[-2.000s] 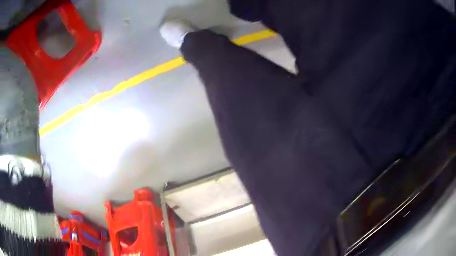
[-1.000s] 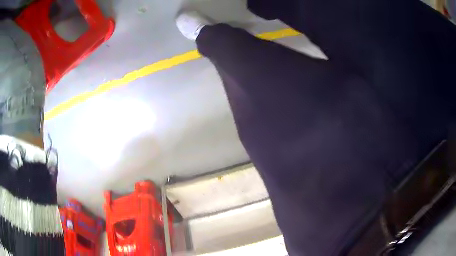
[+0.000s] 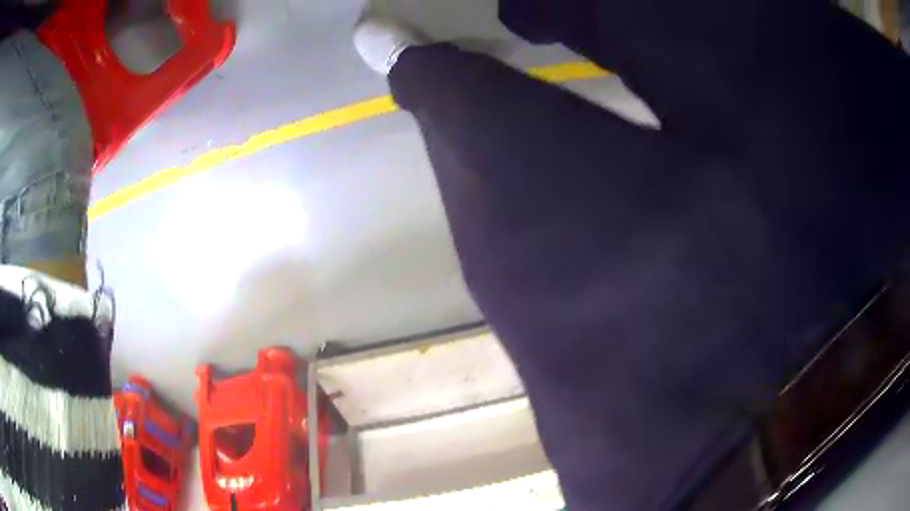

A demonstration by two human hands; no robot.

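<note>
Neither of my hands is in the picture. No work item shows. Nearest in the head view are dark trousers (image 3: 619, 259) that fill the middle and right, with a dark, shiny belt (image 3: 818, 399) at the lower right. A white shoe (image 3: 381, 45) shows at the end of one trouser leg, on the grey floor.
A red stool (image 3: 130, 85) stands at the upper left. More red stools (image 3: 249, 439) are at the lower left, beside a pale metal-edged frame (image 3: 429, 384). A person in a striped top (image 3: 55, 399) and jeans is at the left edge. A yellow line (image 3: 249, 143) crosses the grey floor (image 3: 349, 230).
The view has shifted: the trousers and shoe sit further right than two seconds ago, and the yellow line sits higher at the left. No hand has appeared.
</note>
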